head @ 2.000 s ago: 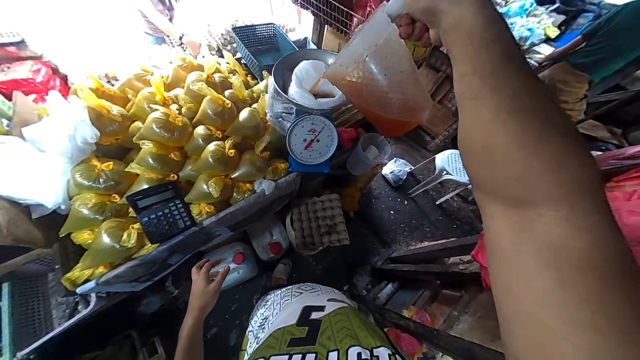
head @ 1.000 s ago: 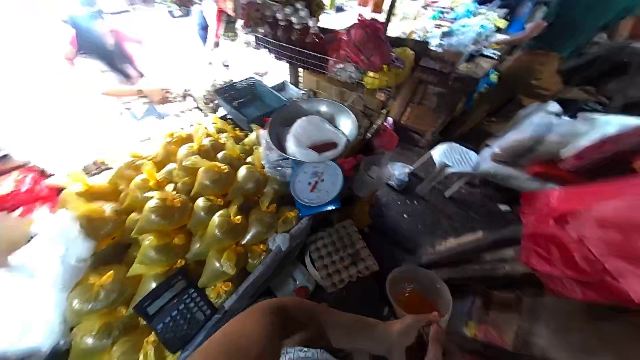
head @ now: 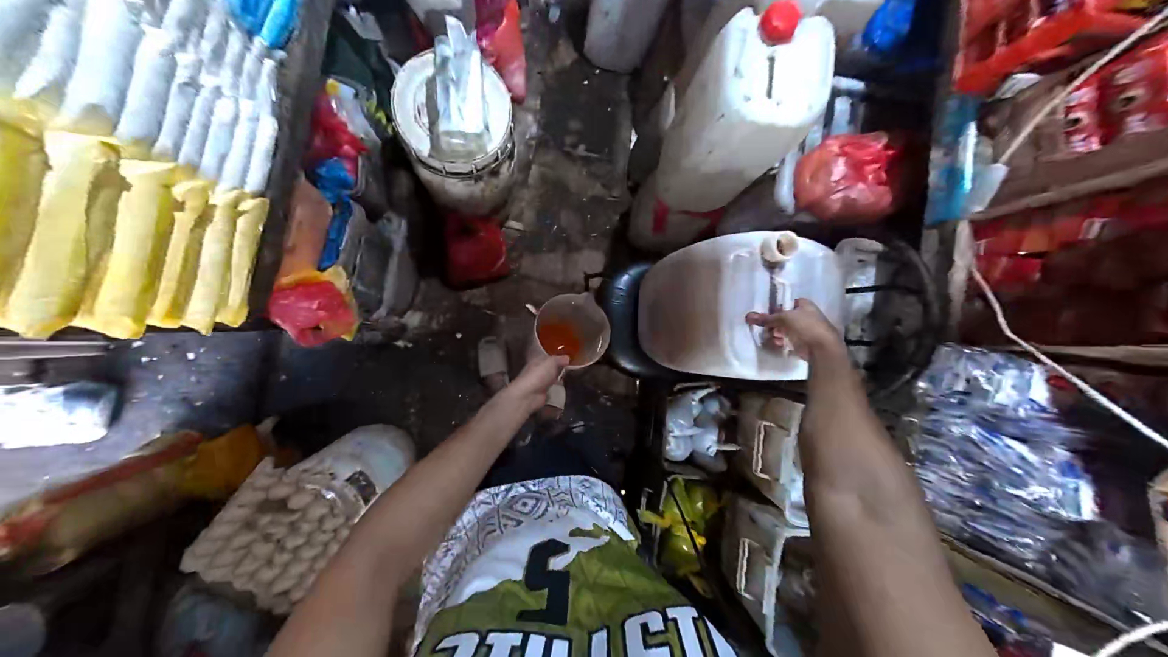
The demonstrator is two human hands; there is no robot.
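My left hand (head: 540, 376) grips the handle side of a translucent plastic pitcher (head: 593, 330), which holds some orange liquid (head: 559, 338). To the right, my right hand (head: 796, 328) is closed around the handle of a large whitish plastic jerrycan (head: 698, 306). The jerrycan lies over a black chair or stool (head: 623, 319), its short open neck (head: 779, 247) pointing up. Brownish liquid shows through its left part. The pitcher and the jerrycan are apart, with the black edge between them.
Another jerrycan with a red cap (head: 748, 100) stands ahead. A lidded white bucket (head: 456, 173) is at the upper left, near yellow packs (head: 137, 246). Stacked egg trays (head: 274, 534) lie lower left. Bottles in plastic wrap (head: 999, 447) and a hanging rope (head: 1049, 351) are at right.
The view has swung far round, away from the yellow bags and scale. The pitcher, in my right hand two seconds ago, is now in my left. My right hand now holds the jerrycan's handle.
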